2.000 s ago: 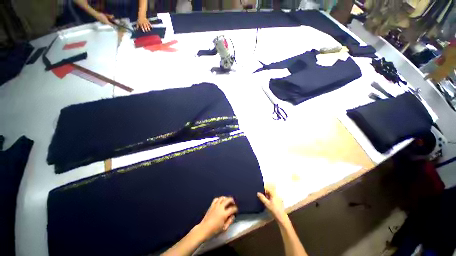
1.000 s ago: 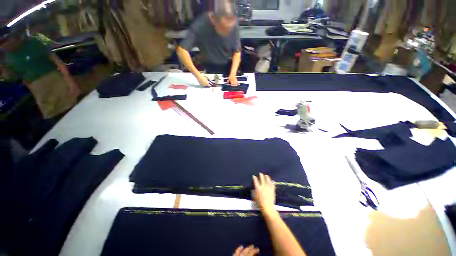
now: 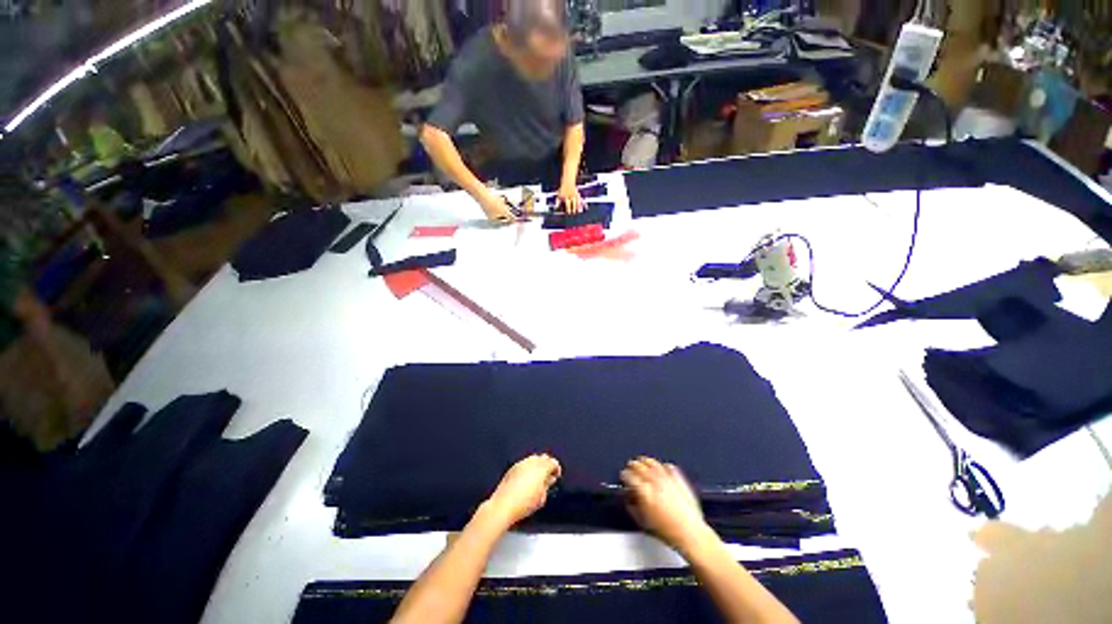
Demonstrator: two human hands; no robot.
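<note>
A stack of dark cut panels (image 3: 585,414) lies in front of me, with a broken yellowish selvedge (image 3: 768,488) along its near edge at the right. My left hand (image 3: 528,486) is at the near edge of this stack, fingers bent onto the cloth. My right hand (image 3: 660,496) is at the same edge further right, fingers curled on the cloth and slightly blurred. Whether the fingers pinch the top ply cannot be told. A second dark stack (image 3: 585,600) lies nearer to me, cut off by the bottom of the picture, with my forearms over it.
Fabric shears (image 3: 955,451) lie right of the stacks. An electric cloth cutting machine (image 3: 778,271) with a cord stands mid-table. Shaped dark pieces (image 3: 183,488) lie left, folded dark cloth (image 3: 1030,378) right. A person (image 3: 512,104) works across the table near red pieces (image 3: 579,237).
The view has lifted and shifted from the near stack to the far one. Both hands have moved from the near stack onto the far stack's near edge. The folded-back cloth there now lies flatter.
</note>
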